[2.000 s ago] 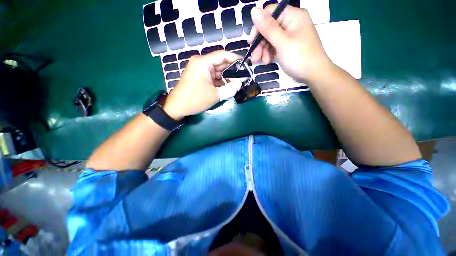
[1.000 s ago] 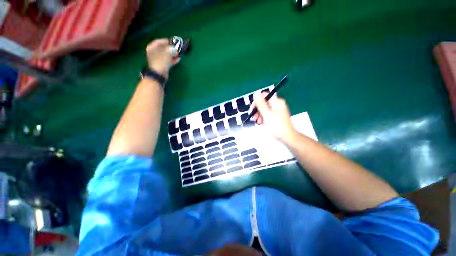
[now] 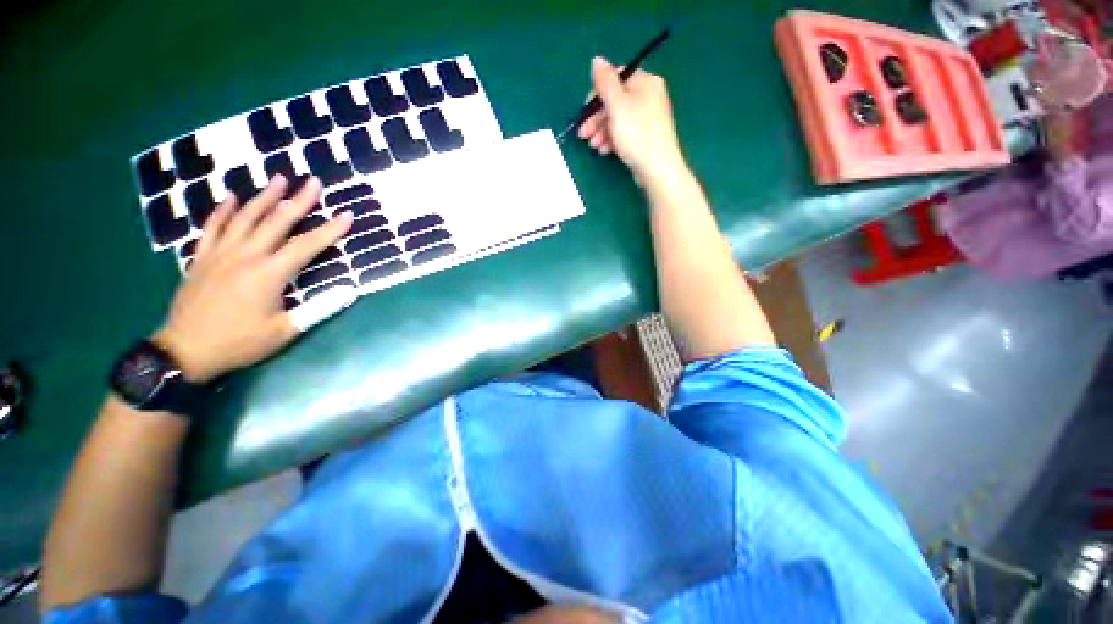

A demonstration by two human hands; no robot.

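Note:
My left hand [image 3: 250, 280] lies flat with fingers spread over the left part of the sticker sheets, with a white cover on the thumb; no assembly shows in it. The far backing sheet [image 3: 486, 120] bears two rows of black L-shaped stickers [image 3: 313, 115]. The near sheet [image 3: 525, 183] bears columns of short black strip stickers [image 3: 372, 257], with bare white at its right; my left hand hides some. My right hand [image 3: 631, 120] holds dark tweezers [image 3: 644, 54] just right of the sheets, tip pointing down-left near the sheet's edge.
A pink-orange foam tray [image 3: 832, 149] with several dark assemblies [image 3: 865, 109] in its pockets is at the right bench edge. A dark object [image 3: 10, 397] is cut off at the left edge. Another person's pink sleeve [image 3: 1059, 201] and a red stool [image 3: 889, 252] are at the right.
My left hand has come back from the far left without the assembly and now rests on the sheets. My right hand has moved off the sheets to the right, with the tweezers. The view has shifted right.

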